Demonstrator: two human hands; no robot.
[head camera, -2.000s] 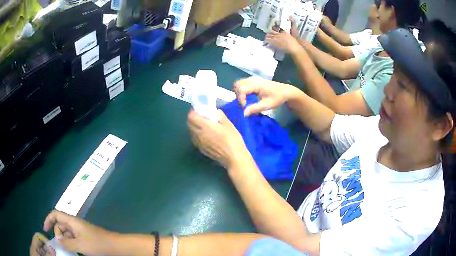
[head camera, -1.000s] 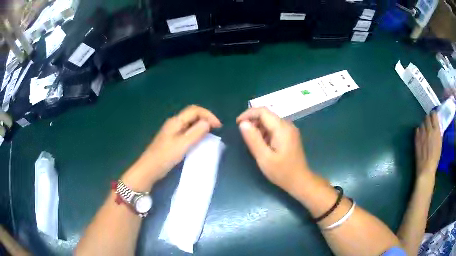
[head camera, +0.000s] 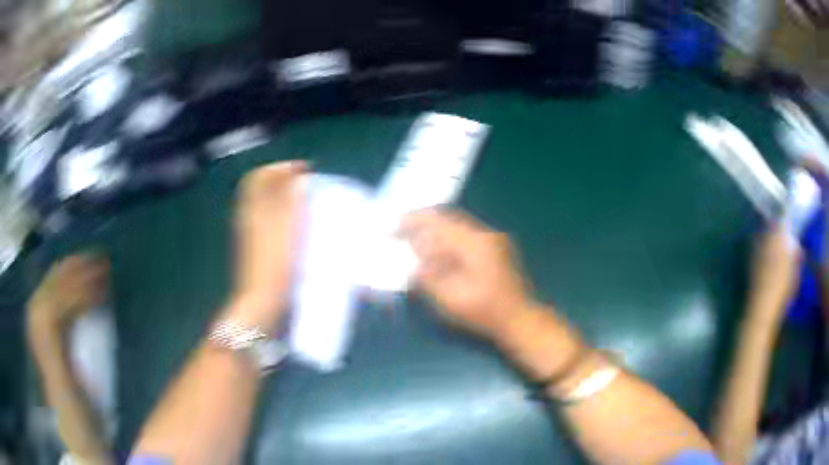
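Observation:
The frame is blurred. My left hand (head camera: 271, 238), with a watch on the wrist, holds the upper part of a long white wrapped product (head camera: 323, 304) over the dark green tabletop. My right hand (head camera: 464, 263) is at the near end of a long white carton (head camera: 436, 162), its fingers closed on that end. The carton points away from me, tilted to the right, with small dark print. The product and the carton's near end overlap in view; I cannot tell if they touch.
A neighbour's hand (head camera: 68, 300) is at a white pouch (head camera: 94, 363) on the left. At right, another hand (head camera: 777, 272) is near a white carton (head camera: 738, 163) and blue cloth (head camera: 807, 281). Black boxes (head camera: 400, 86) line the far side, with a blue bin (head camera: 686, 41).
My left hand has lifted the wrapped product. My right hand has taken hold of the carton, which has moved left and turned steeper. A neighbour's hand has come to the left pouch.

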